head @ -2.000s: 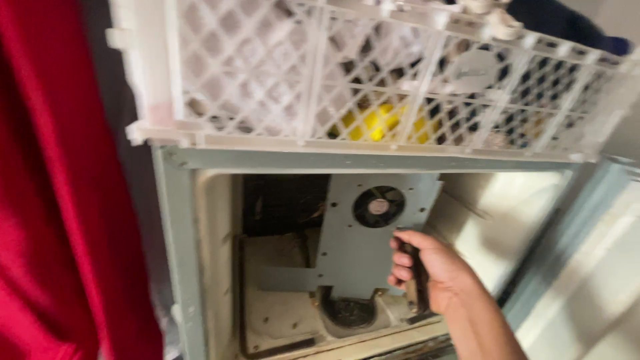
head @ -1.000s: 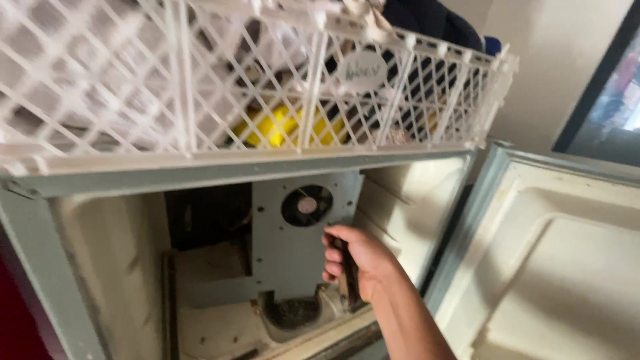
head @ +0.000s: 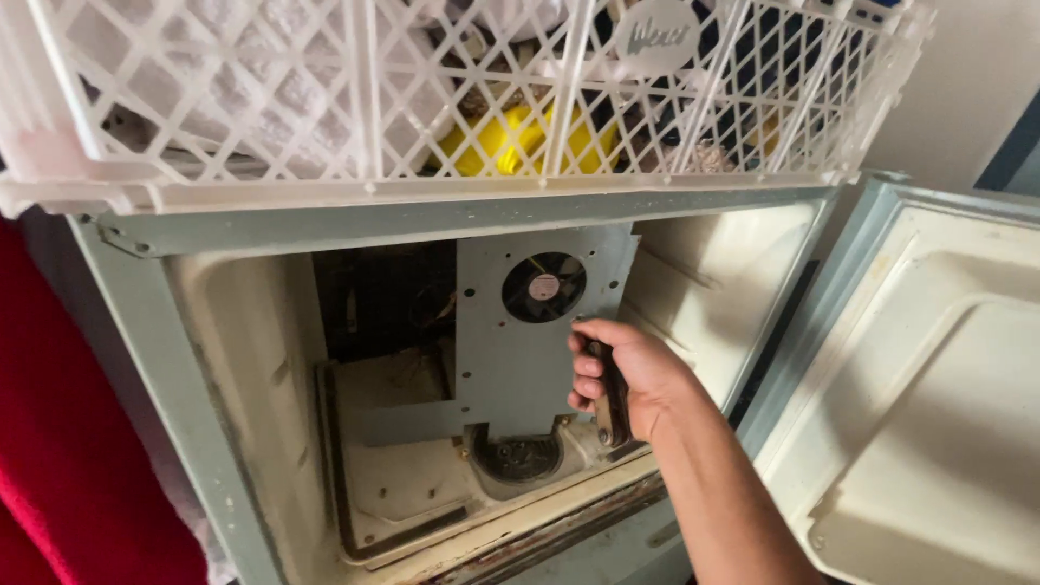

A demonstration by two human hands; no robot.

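Note:
My right hand (head: 621, 374) is closed around a dark folding tool (head: 613, 398), whose exact kind I cannot tell. The thumb and index finger reach the lower right of a small round fan (head: 544, 287), which is mounted in a grey metal panel (head: 520, 357). This panel stands inside an old cabinet with a pale moulded liner, like a refrigerator (head: 244, 325). Below the panel lies a round dark opening (head: 517, 457) in the liner floor. Whether the tool's tip touches a screw beside the fan is hidden by the fingers. My left hand is out of view.
A white plastic lattice crate (head: 366, 89) holding cloth and a yellow item (head: 528, 142) rests on top of the cabinet. The pale-lined door (head: 918, 366) stands open at the right. Red cloth (head: 73, 422) hangs at the left, and a dark gap (head: 386, 296) is beside the panel.
The view has shifted. My right hand keeps its grip on the tool and stays at the lower right of the fan.

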